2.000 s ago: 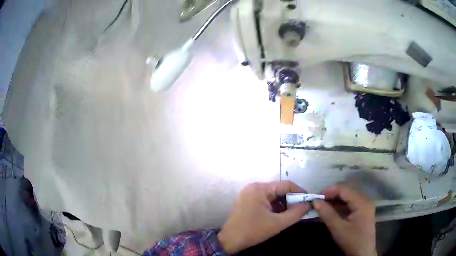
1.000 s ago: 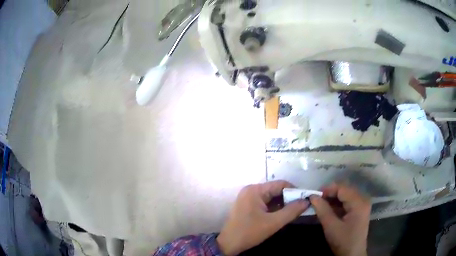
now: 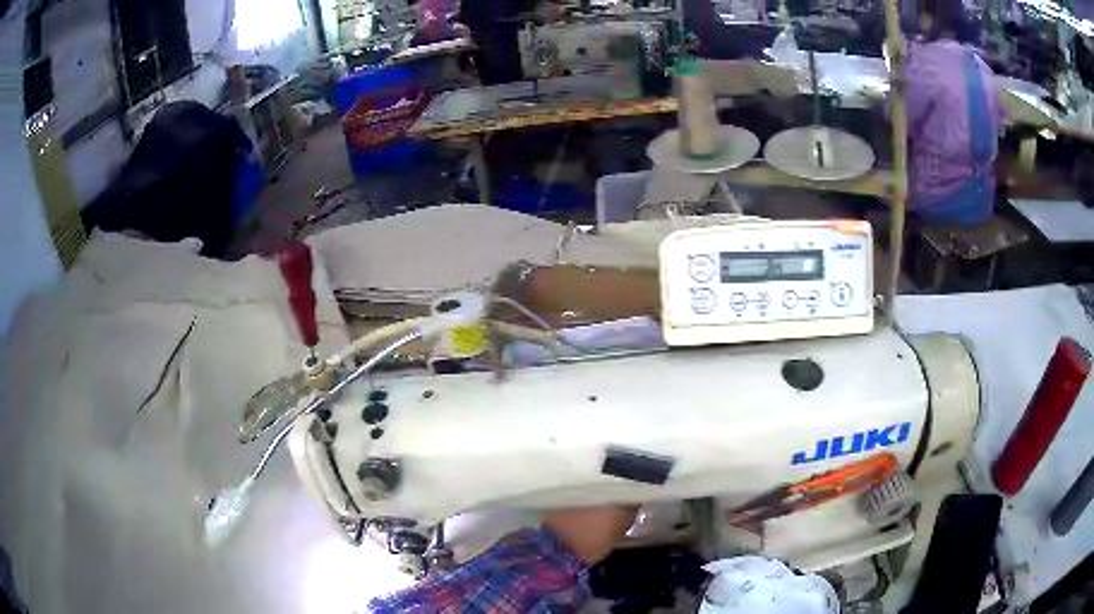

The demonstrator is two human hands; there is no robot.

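Observation:
My left hand (image 3: pixel 590 528), in a plaid sleeve, reaches in from the lower left under the head of the cream JUKI sewing machine (image 3: pixel 540 414). Its fingers are hidden, so I cannot tell what it holds. My right hand is out of the picture. The white label bundle (image 3: pixel 768 590) is cut off by the bottom edge, with the dark heap (image 3: pixel 648 578) left of it. The beige cloth (image 3: pixel 96 432) covers the table at left. The white label seen earlier between my fingertips is not visible.
A lit gooseneck lamp (image 3: pixel 228 510) hangs left of the head; a red upright handle (image 3: pixel 300 294) stands behind it. A control panel (image 3: pixel 768 284) tops the machine. Orange snips (image 3: pixel 828 486) rest below the lettering. A phone (image 3: pixel 960 552) and red cylinder (image 3: pixel 1041 414) are at right. A person (image 3: pixel 948 132) sits beyond.
The view has tilted up from the machine bed to the workshop. My left hand has moved from the table's front edge to under the machine head; my right hand has left the picture.

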